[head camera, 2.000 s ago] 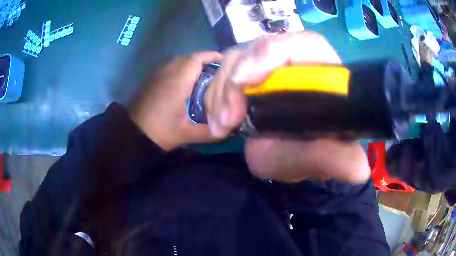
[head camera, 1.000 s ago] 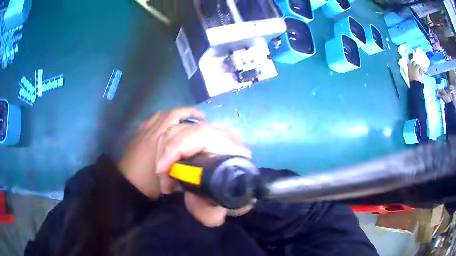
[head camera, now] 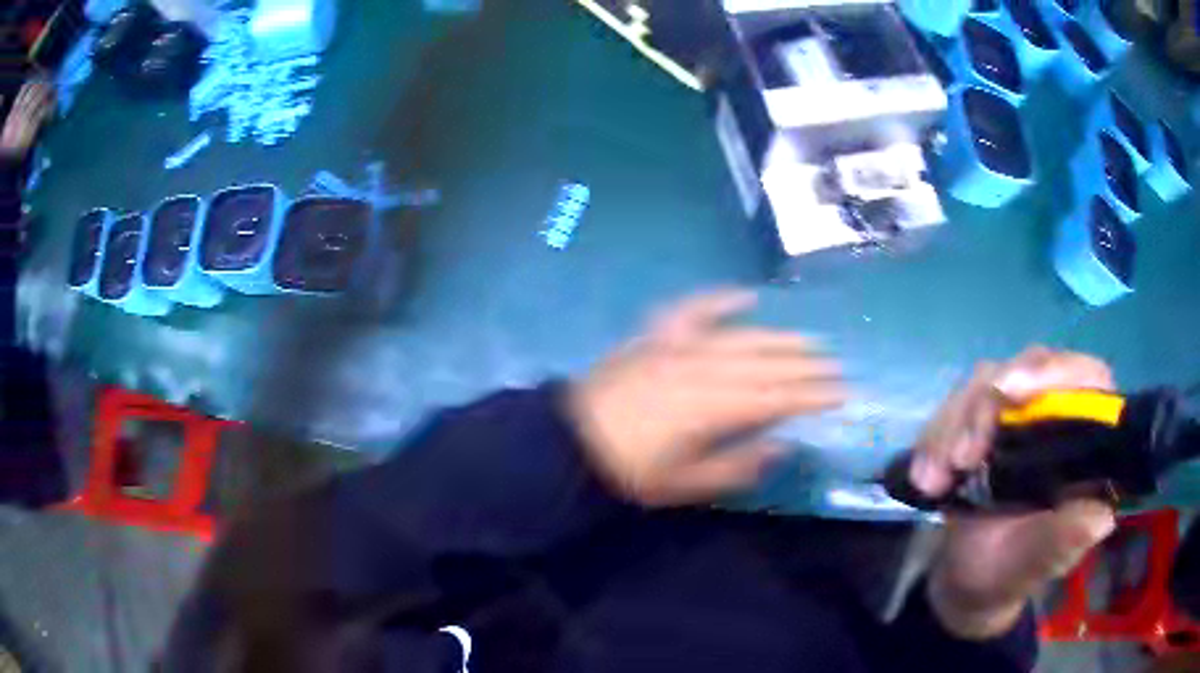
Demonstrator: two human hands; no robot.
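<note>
My right hand (head camera: 1007, 506) is shut on the black electric screwdriver (head camera: 1059, 454), which has a yellow-orange lever; its tip points left, over the bench's near edge. My left hand (head camera: 711, 394) is blurred, fingers apart and pointing right, with nothing visible in it; it is left of the screwdriver and not touching it. The white and black screw feeder (head camera: 855, 184) stands on the bench beyond both hands. No speaker unit shows in either hand.
A row of speaker units (head camera: 241, 234) stands at the left and more units (head camera: 990, 145) stand right of the feeder. A blue strip (head camera: 566, 216) lies mid-bench, with a heap of strips (head camera: 263, 86) at far left. Red stools (head camera: 151, 460) are below the bench edge. Another person's hand (head camera: 24, 118) shows at far left.
My hands, together around the screwdriver before, are now apart. The right hand has moved right with the screwdriver. The left hand has opened, and the view has turned left, showing the unit row.
</note>
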